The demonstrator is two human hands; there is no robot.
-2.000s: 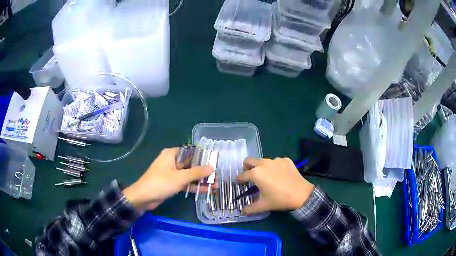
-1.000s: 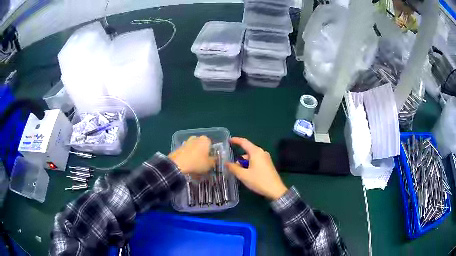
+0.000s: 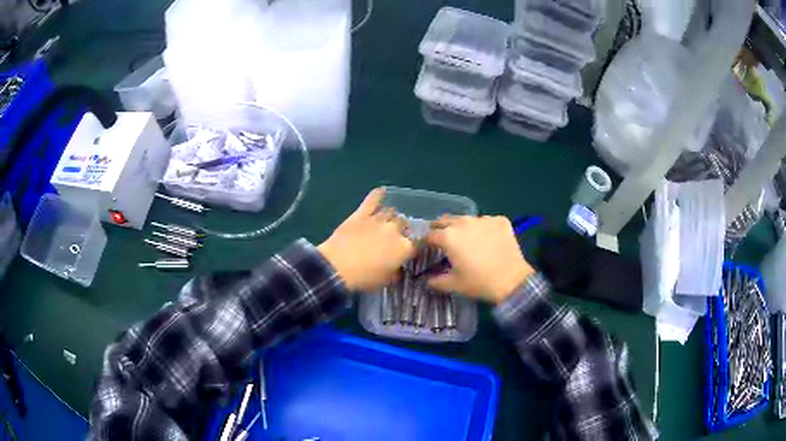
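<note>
The clear parts box (image 3: 465, 323) stands at the centre on the dark green mat. Metal cartridge parts (image 3: 417, 312) lie in it side by side, their thick barrels towards me. My left hand (image 3: 369, 244) is over the box's left and upper part, fingers bent down into it. My right hand (image 3: 481, 255) is over the right part, fingers curled on or among the parts. Its thumb and fingertips are close to the left hand. A blue piece of a pen-like tool (image 3: 527, 225) shows behind my right hand. What the fingertips hold is hidden and blurred.
The blue tray (image 3: 379, 388) lies nearest me, with a few metal parts at its left. White powered unit (image 3: 113, 168), packet box (image 3: 233, 194) and a metal parts row (image 3: 172, 241) are left. Stacked clear boxes (image 3: 465, 43) stand behind. Black flat object (image 3: 595, 274) and blue parts bin (image 3: 712, 370) are right.
Two seconds ago my left hand held a fan of metal parts beside the box; now both hands are together over the box. The camera view has shifted.
</note>
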